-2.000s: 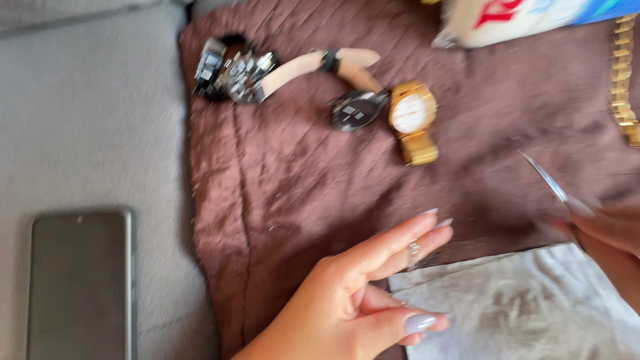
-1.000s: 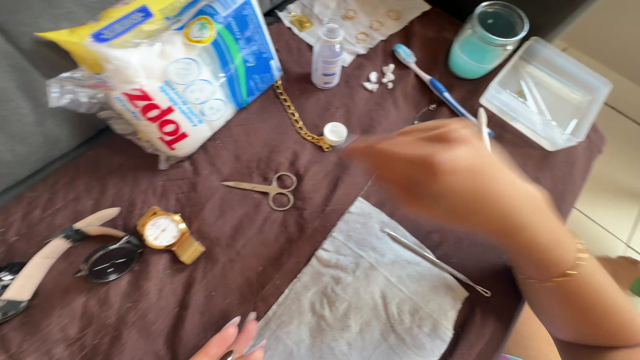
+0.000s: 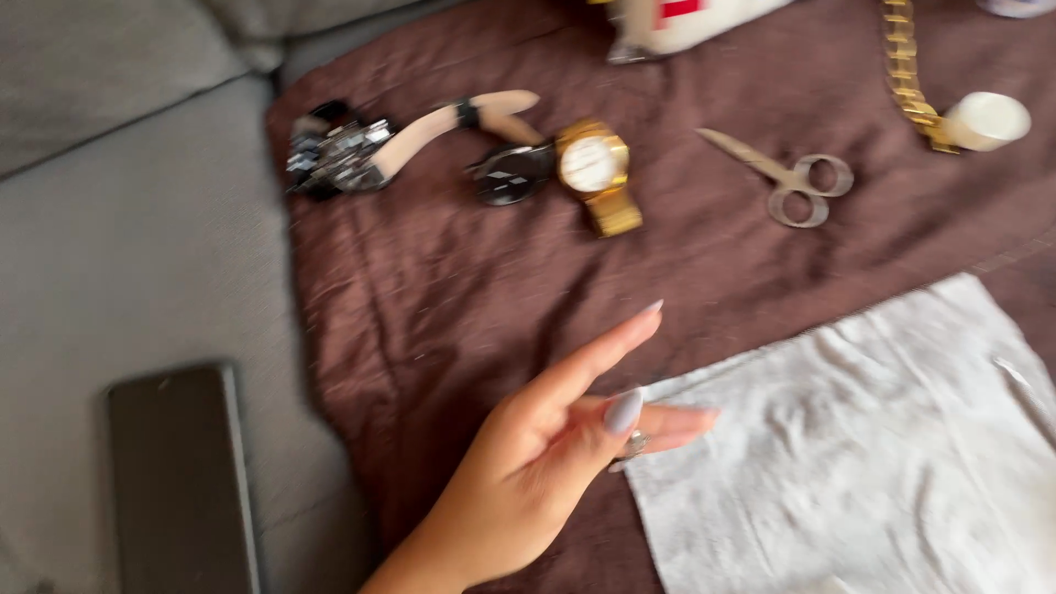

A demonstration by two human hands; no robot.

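Note:
My left hand [image 3: 540, 462] hovers over the left edge of a pale grey cloth [image 3: 833, 445], fingers apart, a ring on one finger and nothing held. My right hand is outside the view. Beyond the left hand lie a gold-coloured watch with a white dial [image 3: 591, 169], a black-faced watch [image 3: 507, 175] and a dark metal watch [image 3: 342, 157], with a light strap [image 3: 421, 136] between the last two. Small metal scissors [image 3: 784, 177] rest to the right of the watches. Part of a thin metal tool [image 3: 1023, 388] shows on the cloth at the right edge.
A smartphone [image 3: 181, 487] lies on the grey sofa [image 3: 148, 264] at left. A dark brown cloth [image 3: 445, 297] spreads under the things. At the top are a plastic package [image 3: 693, 25], a gold-coloured chain-link bracelet [image 3: 903, 70] and a white cap [image 3: 987, 121].
The view has swung left since one second ago, and my right hand has left it. Two seconds ago that hand held a slim metal tool; the scissors now lie on the brown cloth.

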